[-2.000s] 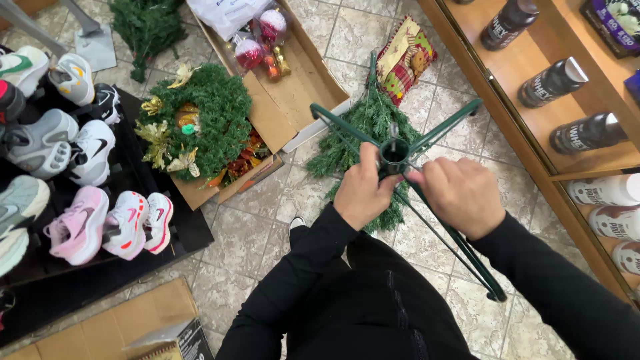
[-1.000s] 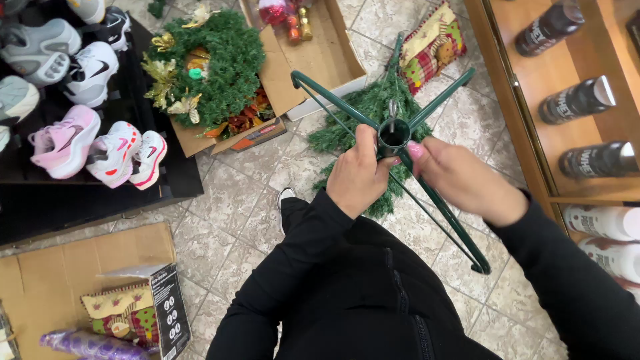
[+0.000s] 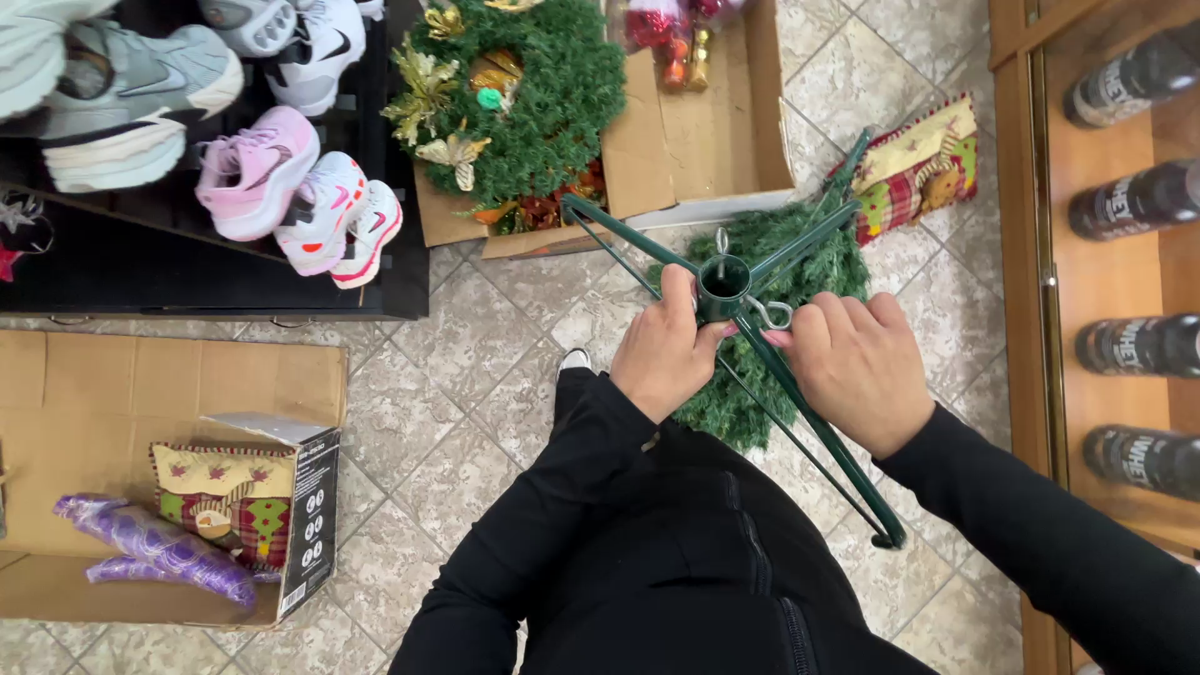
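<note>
A green metal tree stand is held up at its central tube, its three visible legs spread outward. My left hand grips the tube from the left side. Just right of the tube, my right hand pinches the looped end of a metal eye screw. Another eye screw stands at the tube's far side. Beneath the stand, a green artificial tree section lies on the tiled floor, partly hidden by the stand and my hands.
A patterned cushion lies past the tree section. Cardboard boxes hold ornaments, a wreath and, lower left, another cushion. A black rack of sneakers stands left; a wooden cabinet with bottles stands right.
My right hand has moved a little away from the tube, and the eye screw's loop now shows at its fingertips. My left hand stays on the tube. The view has shifted.
</note>
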